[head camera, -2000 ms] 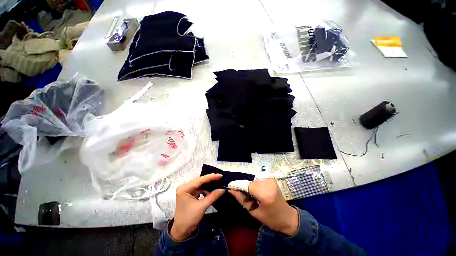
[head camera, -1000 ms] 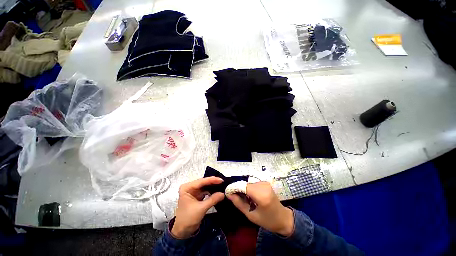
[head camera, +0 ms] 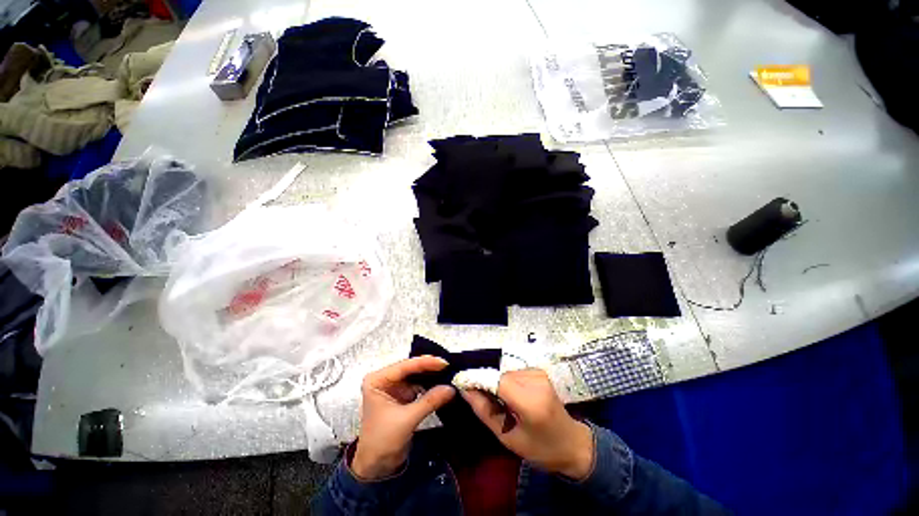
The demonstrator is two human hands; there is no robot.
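A black pocket piece (head camera: 474, 358) is held at the table's front edge between both hands; its lower part hangs over the edge and is partly hidden by the fingers. My left hand (head camera: 400, 408) pinches it from the left with thumb and fingers. My right hand (head camera: 526, 408) pinches it from the right, with a white wrap on a finger. A needle is too small to make out. A pile of black pieces (head camera: 504, 227) lies beyond the hands, and a single black piece (head camera: 637, 284) lies to its right.
A white plastic bag (head camera: 277, 302) lies left of the hands, a gridded sheet (head camera: 617, 365) to their right. A thread cone (head camera: 764, 226) lies far right with loose thread. Garment panels (head camera: 322, 96), a clear packet (head camera: 630, 86) and a yellow-and-white card (head camera: 786, 87) lie farther back.
The held black piece and both hands have shifted slightly, and the right fingers have turned a little. Both hands keep their pinch on the piece. The things on the table have not moved.
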